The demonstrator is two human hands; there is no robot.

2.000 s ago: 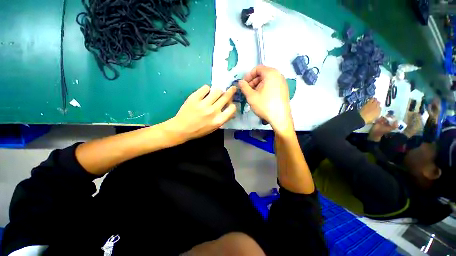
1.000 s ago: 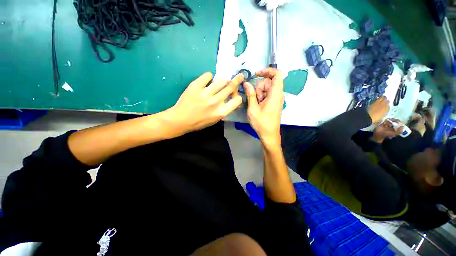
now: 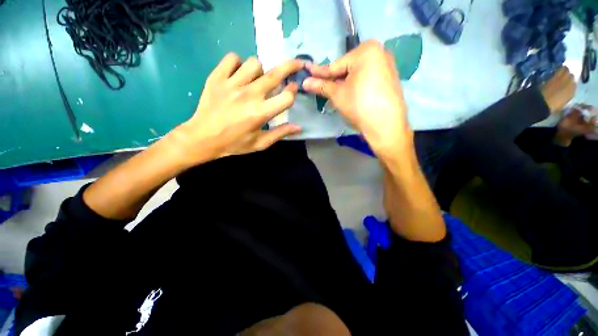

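Observation:
A small navy mini handbag (image 3: 299,77) is between my two hands above the white sheet, near the bench's front edge; its dark arched handle shows at the top. My left hand (image 3: 239,105) holds it from the left with the fingertips, the lower fingers spread. My right hand (image 3: 360,85) pinches it from the right with thumb and index finger. The fingers hide much of the bag. Whether a strap is in the fingers cannot be told.
A pile of black straps (image 3: 118,29) lies on the green mat (image 3: 151,105), a single strap (image 3: 60,85) further left. A hammer (image 3: 350,26) and two mini handbags (image 3: 449,26) lie on the white sheet (image 3: 452,82). A handbag pile (image 3: 536,33) and a neighbour's arm (image 3: 501,108) are at right.
The view has shifted, so the bench items sit higher in the picture. My right hand has turned over, its back now showing, and its fingertips have closed in on the bag.

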